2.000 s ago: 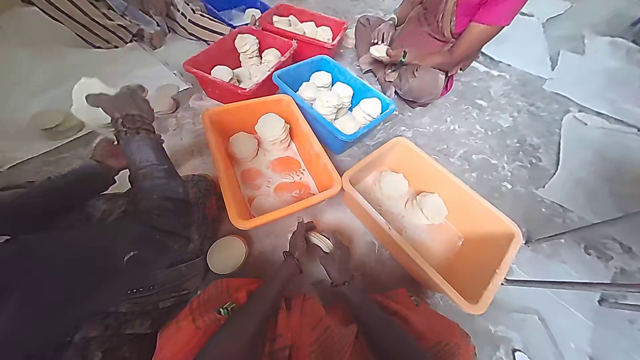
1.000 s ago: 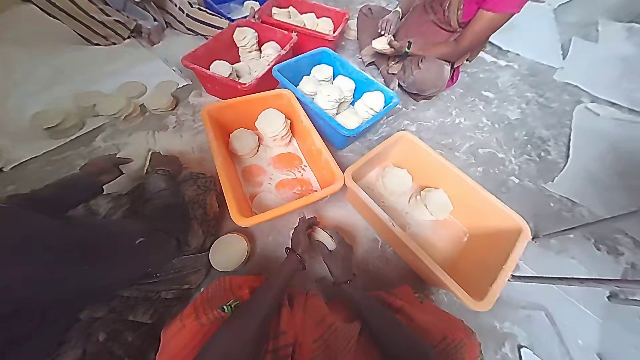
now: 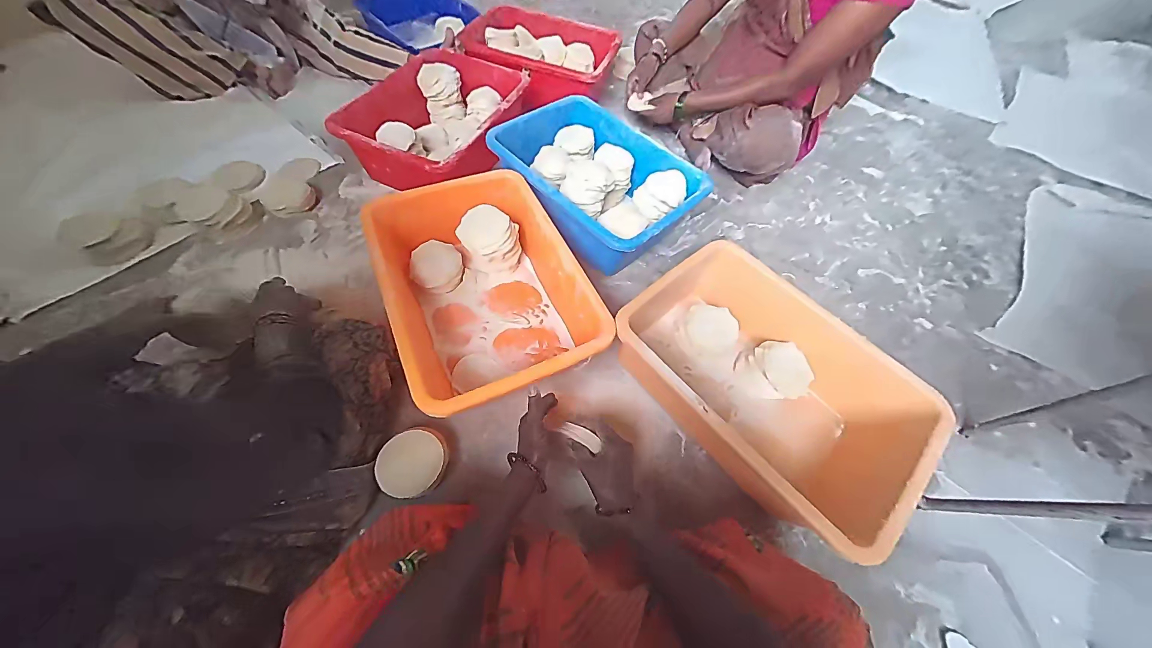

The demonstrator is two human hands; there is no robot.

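Observation:
Low in the middle of the head view, my right hand [image 3: 605, 463] is closed around a small stack of thin dough discs [image 3: 578, 436]. My left hand [image 3: 535, 432] is just left of that stack, its fingers raised near the front rim of the orange plastic tub [image 3: 486, 399]; whether it touches the stack is unclear. Two stacks of floured discs [image 3: 489, 236] stand at the back of this tub, with white flour over its bottom. A peach plastic tub [image 3: 783, 310] to the right holds two more stacks [image 3: 781, 369]. A round pale stack [image 3: 410, 463] sits on the floor left of my hands.
Behind are a blue tub [image 3: 603, 256] and two red tubs [image 3: 423, 175], all holding disc stacks. A person in dark clothing [image 3: 180, 468] sits close at left; another [image 3: 765, 90] sits beyond the blue tub. Loose discs [image 3: 202, 202] lie on a sheet at left. Metal rods lie at right.
My left hand's fingers have come away from around the discs and now point up toward the orange tub. The co-worker's hand at left no longer holds up a disc, as it did two seconds ago.

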